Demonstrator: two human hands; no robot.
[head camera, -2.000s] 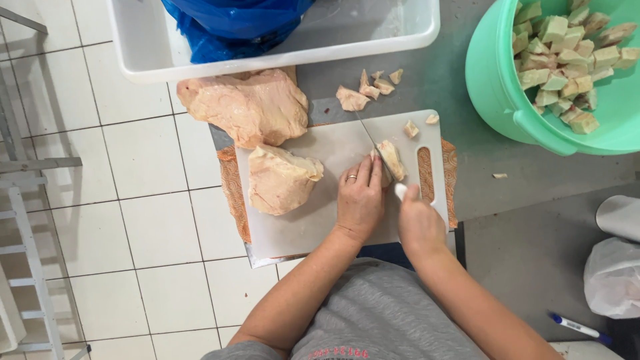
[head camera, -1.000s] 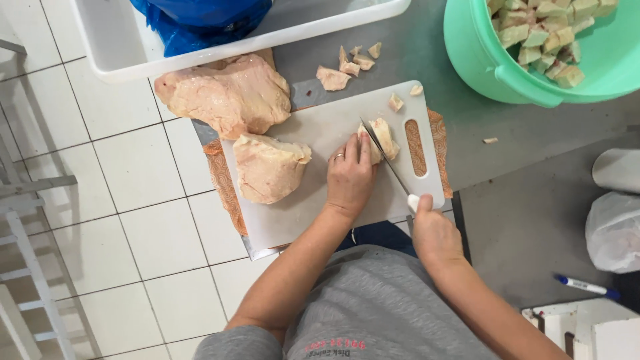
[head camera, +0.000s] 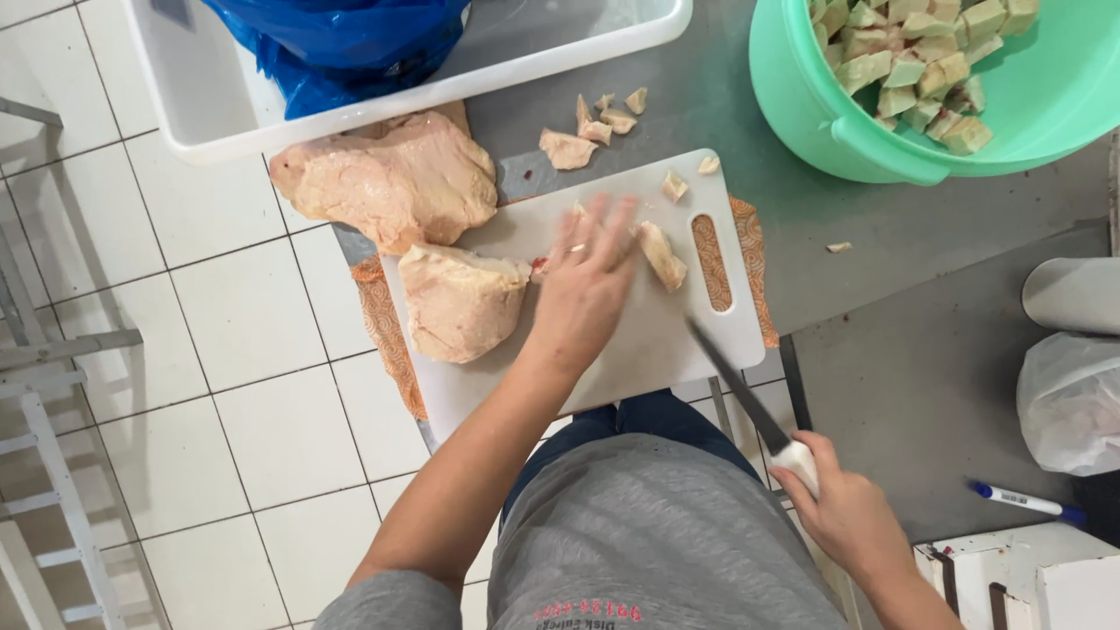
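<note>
My right hand (head camera: 831, 490) holds a knife (head camera: 739, 385) by its white handle, the blade pointing toward the front right of the white cutting board (head camera: 490, 385). Blurred, my left hand (head camera: 591, 262) lies over the middle of the board, with part of a pale piece showing at its fingers; whether it grips that piece cannot be told. A cut strip of pale fatty meat (head camera: 662, 255) lies just right of the fingers. At the board's left sits a big chunk of the meat (head camera: 464, 302), touching or close to a larger slab (head camera: 394, 179) behind it.
Scraps (head camera: 569, 149) lie on the metal table (head camera: 857, 297) beyond the board. A green tub (head camera: 805, 131) with cubed pieces is at the back right, a white tray (head camera: 420, 101) with a blue plastic bag (head camera: 350, 52) at the back left. A patterned orange cloth (head camera: 385, 324) lies under the board. A marker (head camera: 1024, 500) is at right.
My right hand has drawn the knife back from the piece on the board toward my body. My left hand has come off the strip near the board's handle hole and its fingers have spread.
</note>
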